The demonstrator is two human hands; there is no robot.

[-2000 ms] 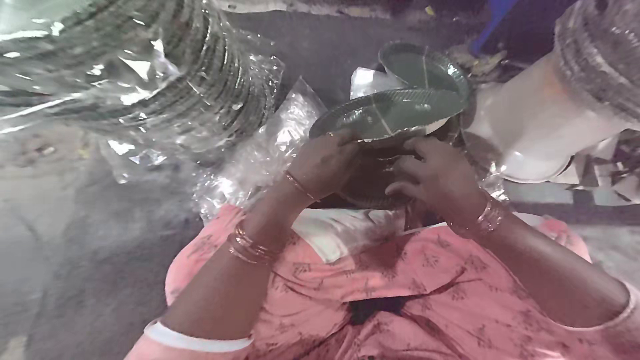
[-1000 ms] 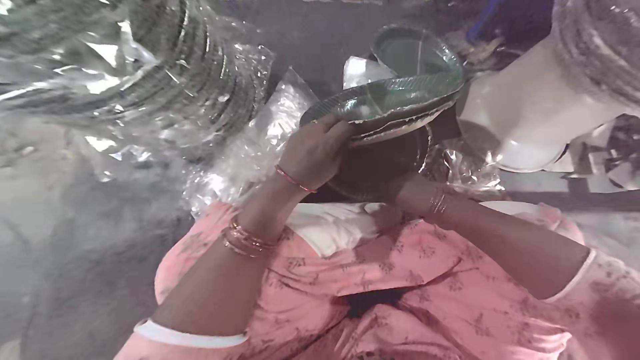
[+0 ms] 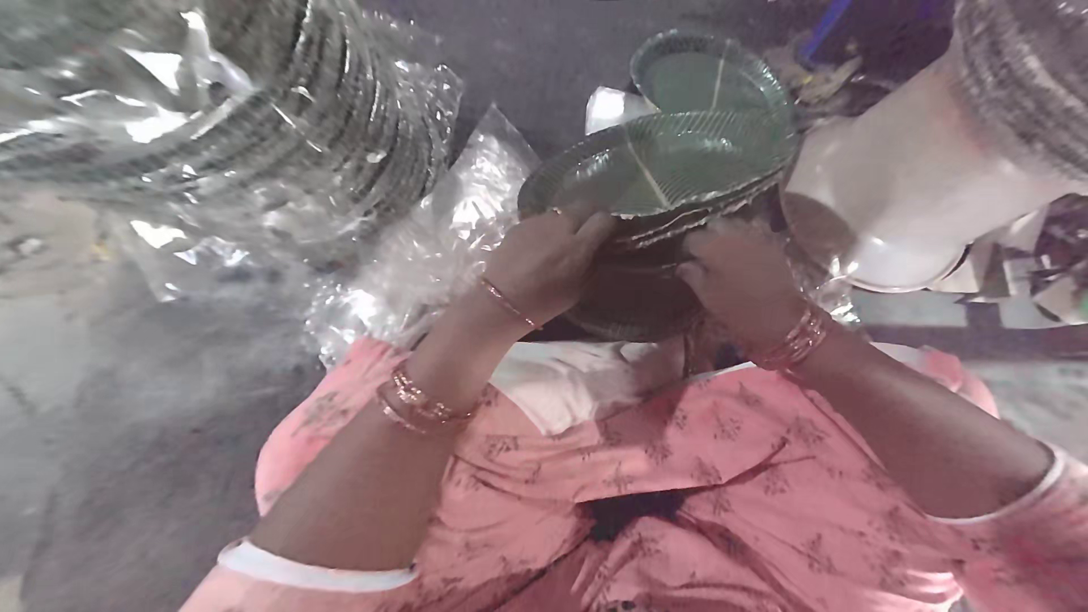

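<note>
A stack of round green plates with fluted rims (image 3: 697,161) is tilted in front of me. My left hand (image 3: 552,259) grips the near left edge of the stack, its thumb along the rim. My right hand (image 3: 739,276) is at the near right edge, fingers curled against or just under the rim; whether it grips the plates is hard to tell. Below the stack, between my hands, lies a dark round plate or dish (image 3: 633,297), partly hidden. Another green plate (image 3: 714,72) lies behind the stack.
Plastic-wrapped stacks of plates (image 3: 340,127) stand at the left, with clear plastic bags (image 3: 476,187) beside them. At the right, a white round container (image 3: 909,187) stands near another wrapped stack (image 3: 1028,93). A small white piece (image 3: 616,110) lies behind the green stack.
My right hand has risen from below the plates to the near right edge of the stack. My left hand remains at the left edge.
</note>
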